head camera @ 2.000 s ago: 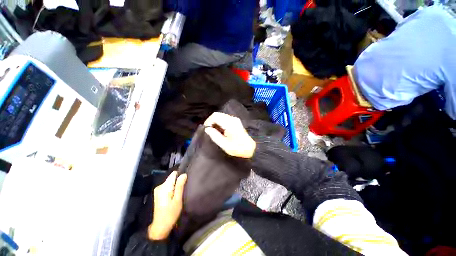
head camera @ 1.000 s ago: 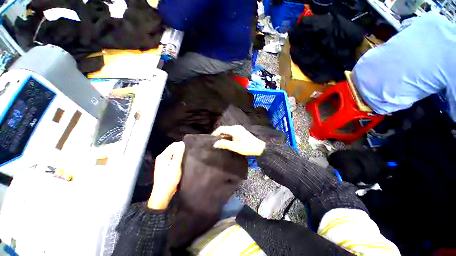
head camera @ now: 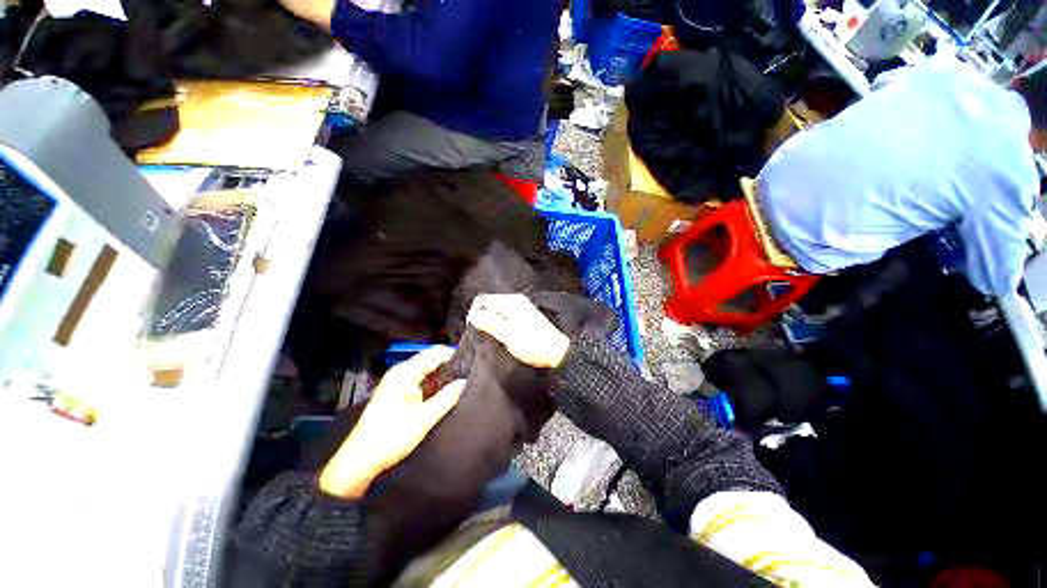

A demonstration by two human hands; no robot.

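Note:
A dark grey-brown garment piece lies over my lap and rises between my hands, to the right of the white machine table. My left hand is at its left side, thumb and fingers closed around a bunched edge. My right hand grips its upper part, with the fingers bent into the cloth. The tips of my right fingers are partly hidden by the cloth.
The machine table and grey-white machine are on the left. Dark cloth fills and covers a blue crate ahead. A red stool bears a seated person in light blue; another person in dark blue sits ahead.
My hands have come closer together and the cloth between them, spread flat before, is now bunched. The view has shifted, so the table and machine sit further left.

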